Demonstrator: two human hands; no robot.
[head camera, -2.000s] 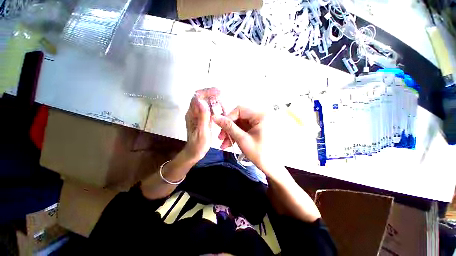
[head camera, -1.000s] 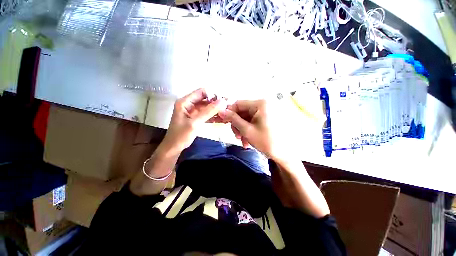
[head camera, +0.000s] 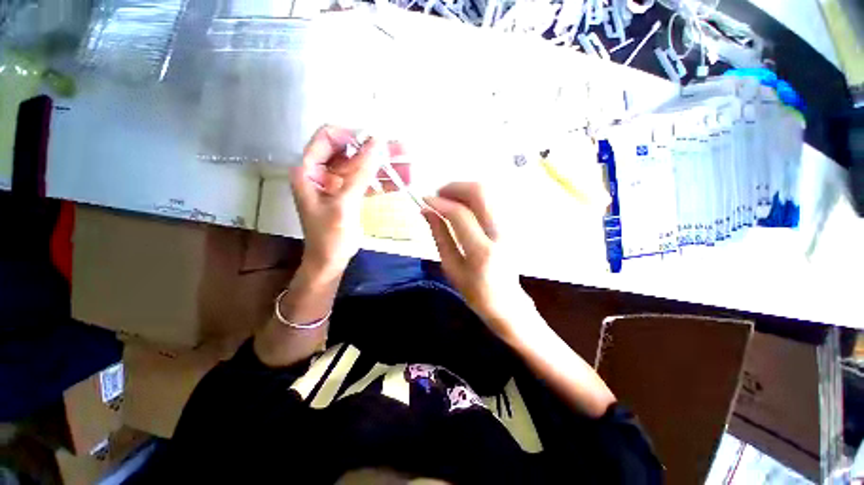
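Observation:
My left hand (head camera: 329, 180) is raised over the table's front edge, its fingers closed on a white USB cable (head camera: 403, 185) with a small light plug at the fingertips. My right hand (head camera: 461, 225), to its right and a little lower, pinches the same cable, which runs as a straight white strand between the hands. A pale-yellow patch (head camera: 390, 220) lies on the white table just behind and between the hands. Glare hides the finer detail of the plug.
Clear ribbed inserts (head camera: 248, 90) lie at the back left. A row of overlapping white-and-blue cartons (head camera: 696, 180) stands at the right, with a yellow piece (head camera: 571, 178) beside it. A heap of white cables (head camera: 587, 21) lies at the back. Brown cardboard boxes (head camera: 137, 275) are below the table.
The hands were close together at one plug; now they are apart with a length of cable stretched between them. My left hand has moved left and up. The camera view has shifted slightly.

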